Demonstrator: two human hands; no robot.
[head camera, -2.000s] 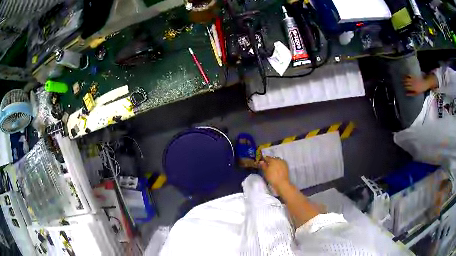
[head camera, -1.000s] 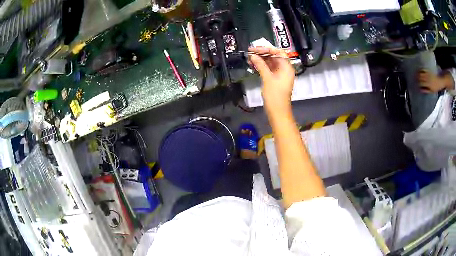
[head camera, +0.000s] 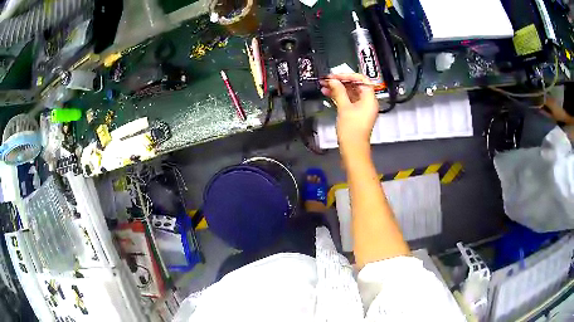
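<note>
My right hand (head camera: 357, 104) reaches over the bench edge, palm side up, and holds thin tweezers (head camera: 346, 80) between thumb and fingers. The tweezers' tip points left at a black holder (head camera: 291, 47) with small pale, speckled patches on it. Whether the tip touches or grips anything is too small to tell. A glue tube (head camera: 366, 51) with a red-and-white label lies just behind my hand, beside a small white paper (head camera: 340, 69). My left hand is not in view.
Dark green bench (head camera: 208, 94) carries pencils, a bright green stick (head camera: 66, 115) and a brown cup (head camera: 234, 14). Below are a blue round stool (head camera: 245, 206), white trays (head camera: 396, 124) and a sandalled foot (head camera: 315, 187). Another person's arm (head camera: 557, 105) is at the right. A pale blue fan (head camera: 22, 141) stands left.
My right hand has risen from near the floor trays to the bench with the tweezers. Since one second ago it has shifted slightly in the picture, along with the view.
</note>
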